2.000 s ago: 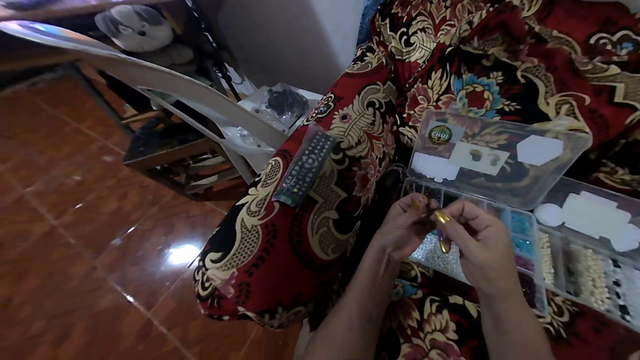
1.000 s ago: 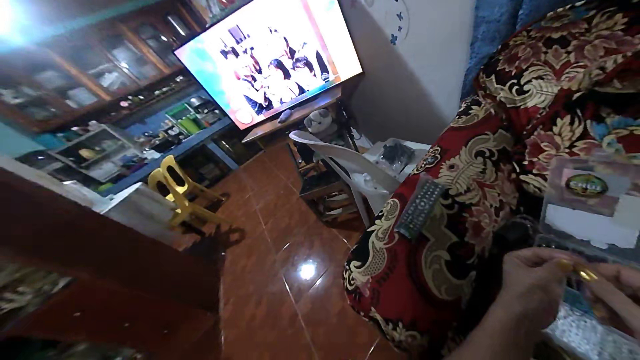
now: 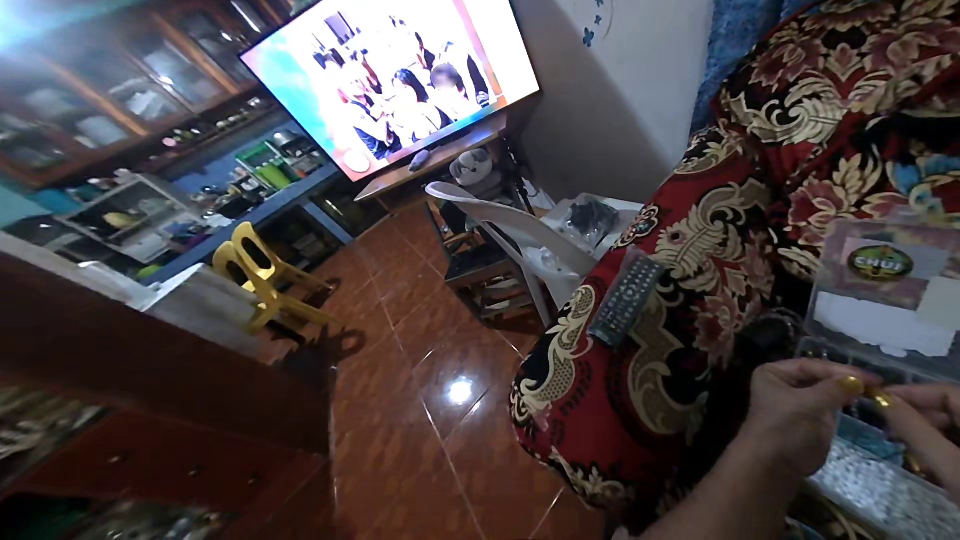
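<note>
At the lower right, my left hand (image 3: 799, 409) and my right hand (image 3: 926, 427) meet at the fingertips over a clear plastic bead box (image 3: 874, 480). Something small seems pinched between them, too small to make out; the nails look gold. Clear or whitish beads fill a large compartment below my hands, with a light blue compartment beside it. The raised lid (image 3: 885, 322) bears a sticker and white paper pieces. Part of my right hand and of the box lies beyond the right edge of the view.
A remote control (image 3: 626, 300) in a plastic sleeve rests on the arm of the sofa with a red floral cover (image 3: 585, 450). Beyond stand a white plastic chair (image 3: 517, 221), a lit television (image 3: 397, 82), yellow chairs (image 3: 262, 274) and a kitchen counter (image 3: 322, 214).
The view has swung left and up since two seconds ago, bringing in the television and kitchen. My hands stay together at the fingertips over the box.
</note>
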